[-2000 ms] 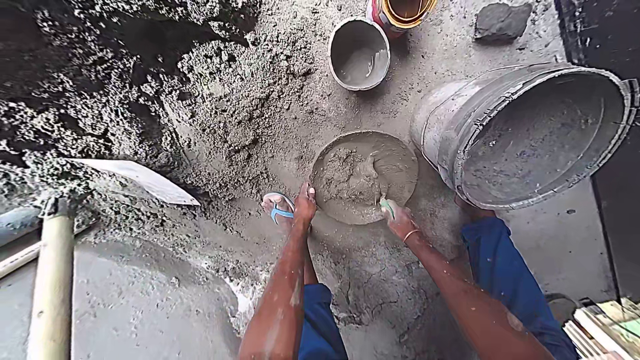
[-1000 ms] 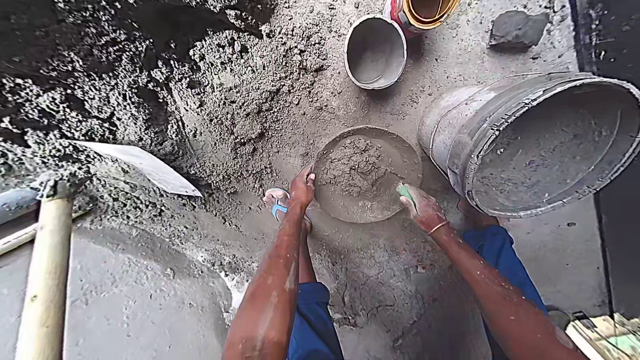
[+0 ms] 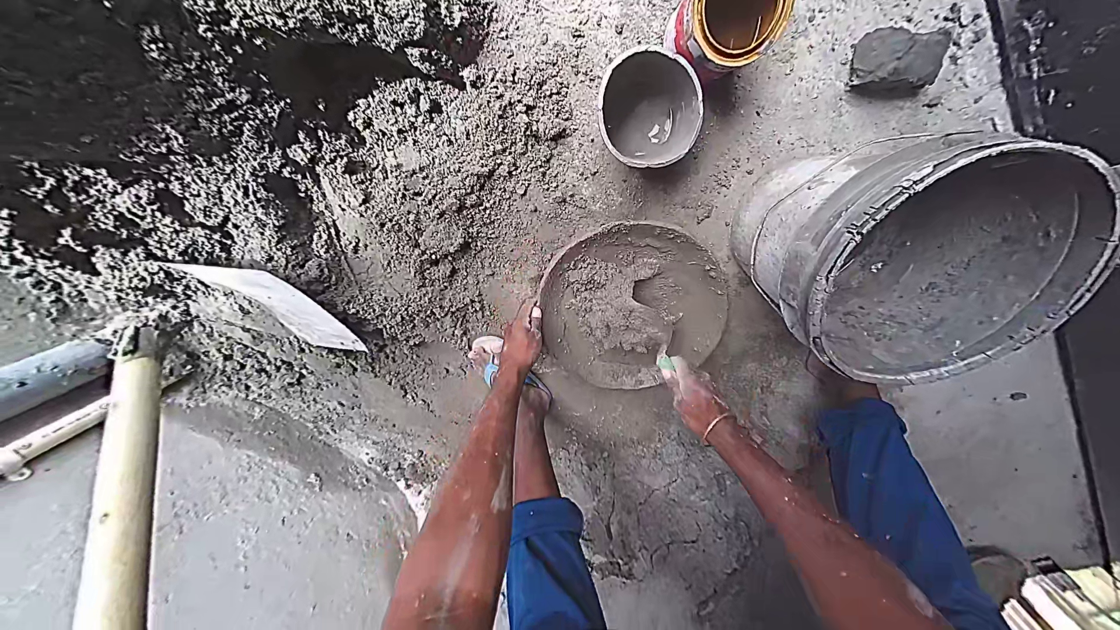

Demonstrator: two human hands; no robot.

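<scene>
A round shallow pan [image 3: 719, 328] with grey mortar [image 3: 612, 302] in it rests on the floor between my feet. My left hand [image 3: 523, 337] grips the pan's left rim, thumb on the edge. In my right hand [image 3: 693, 398], at the lower right of the pan, is the green handle [image 3: 666, 360] of a tool. The tool's working end is hard to make out against the mortar. A large mortar-caked bucket [image 3: 787, 227] stands at the right of the pan.
Above the pan are a small grey bucket [image 3: 652, 105], a red and yellow can [image 3: 687, 39] and a grey lump [image 3: 899, 59]. Loose mortar mix [image 3: 437, 175] is heaped at the upper left, beside a flat pale blade [image 3: 280, 302] and a wooden pole [image 3: 122, 490].
My right hand has moved along the pan's lower right side, and the mortar in the pan has shifted shape. My left hand has stayed on the left rim.
</scene>
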